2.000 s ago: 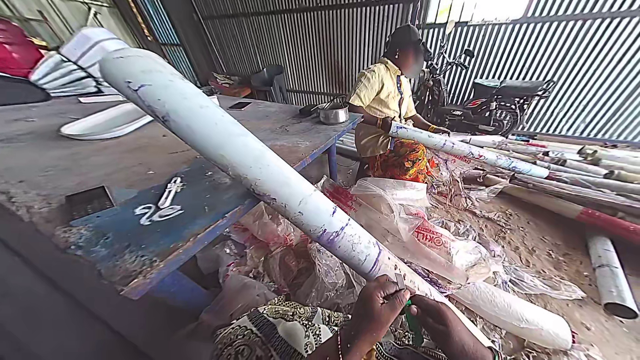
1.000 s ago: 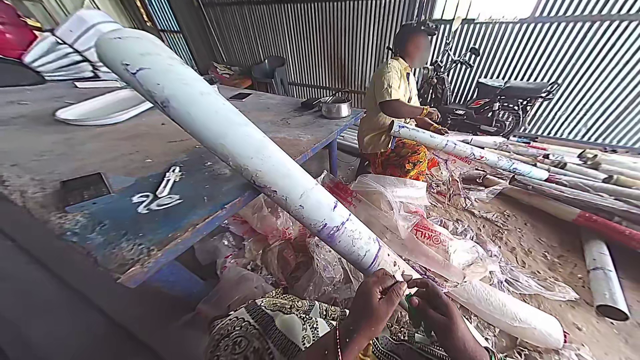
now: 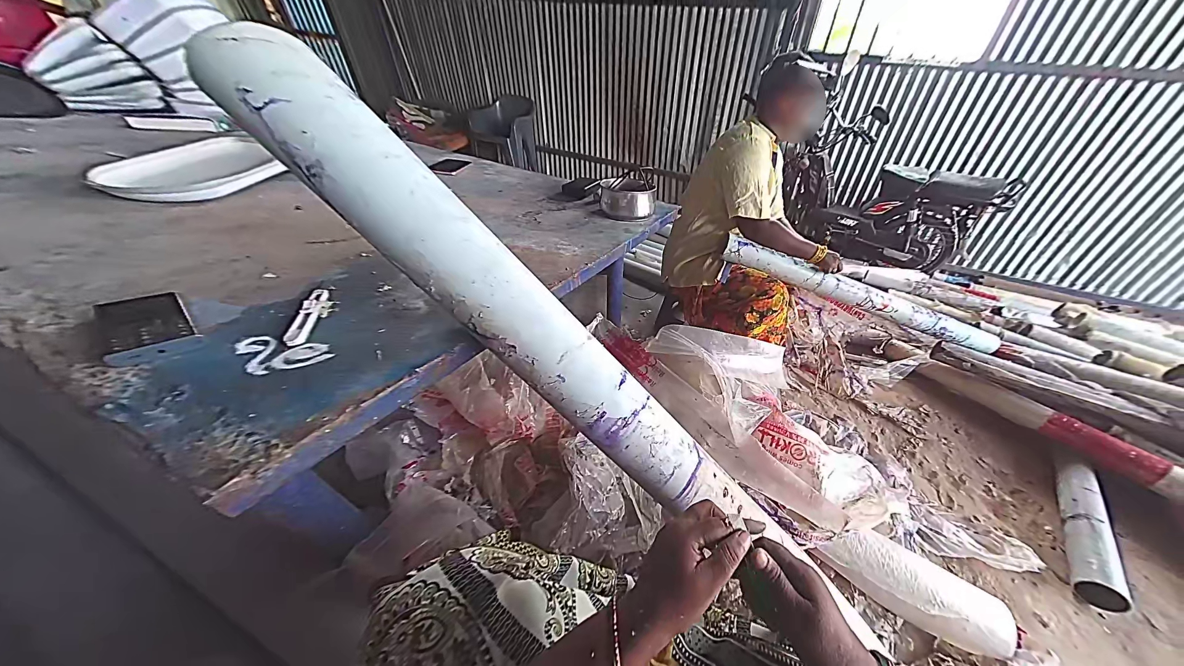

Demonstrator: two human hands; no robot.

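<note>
A long pale tube (image 3: 444, 240) with purple stains slants from upper left, across the table's edge, down to my lap. Over its lower part my left hand (image 3: 689, 564) pinches something small and pale between thumb and fingers. Close beside it on the right, my right hand (image 3: 786, 592) has its fingers curled near the same small piece; what it holds is hidden. Both hands are at the tube's surface, and the tube continues below them to the bottom edge. A patterned cloth (image 3: 453, 601) covers my lap.
The worn blue-edged table (image 3: 370, 407) bears a white tray (image 3: 185, 171), a metal pot (image 3: 628, 196) and a dark phone (image 3: 450, 166). Crumpled plastic bags (image 3: 592, 481) lie below. A seated person (image 3: 731, 203) holds another tube (image 3: 860, 291). More tubes (image 3: 1091, 342) and a motorcycle (image 3: 906, 203) stand right.
Both my hands stay close together at the tube. The green piece seen between them two seconds ago no longer shows plainly. The other person has shifted upright and moved a hand along their tube.
</note>
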